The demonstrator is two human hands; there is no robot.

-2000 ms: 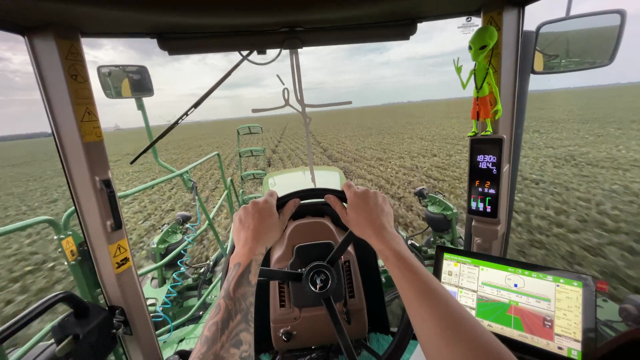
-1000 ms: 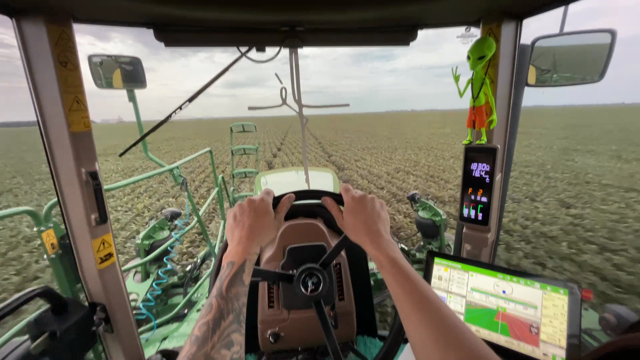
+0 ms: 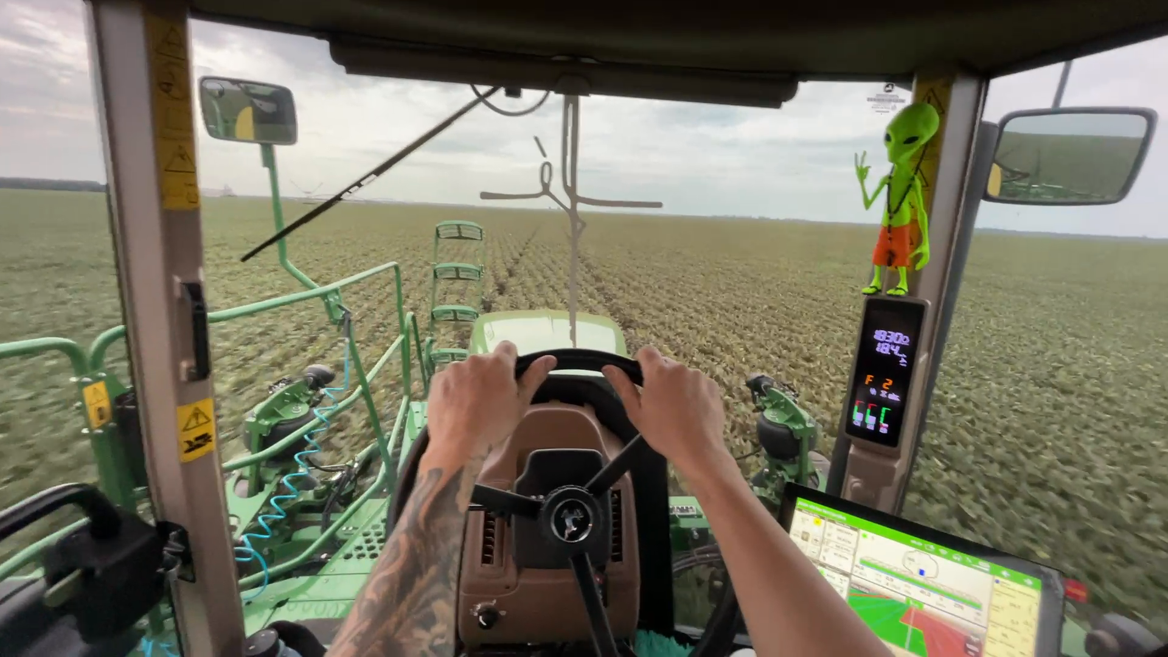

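My left hand [image 3: 476,401] grips the upper left rim of the black steering wheel [image 3: 577,359], its thumb lying along the top. On the upper right of the same rim, my right hand [image 3: 677,401] is closed, thumb pointing inward. A short stretch of rim shows between both thumbs. Below my hands are the wheel's spokes and round hub [image 3: 566,516], in front of a brown steering column [image 3: 550,436]. The tattooed left forearm and the right forearm reach up from the bottom edge. Fingers on the rim's far side are partly hidden.
A lit touchscreen monitor [image 3: 922,575] stands at lower right, below a pillar display [image 3: 882,372] and a green alien figure [image 3: 902,196]. Outside are the tractor hood [image 3: 547,330], green railings [image 3: 306,297], two mirrors and crop rows. A wiper [image 3: 365,178] crosses the windshield.
Both hands stay on the top of the steering wheel throughout. The view has shifted somewhat, and the crop rows outside have moved relative to the cab.
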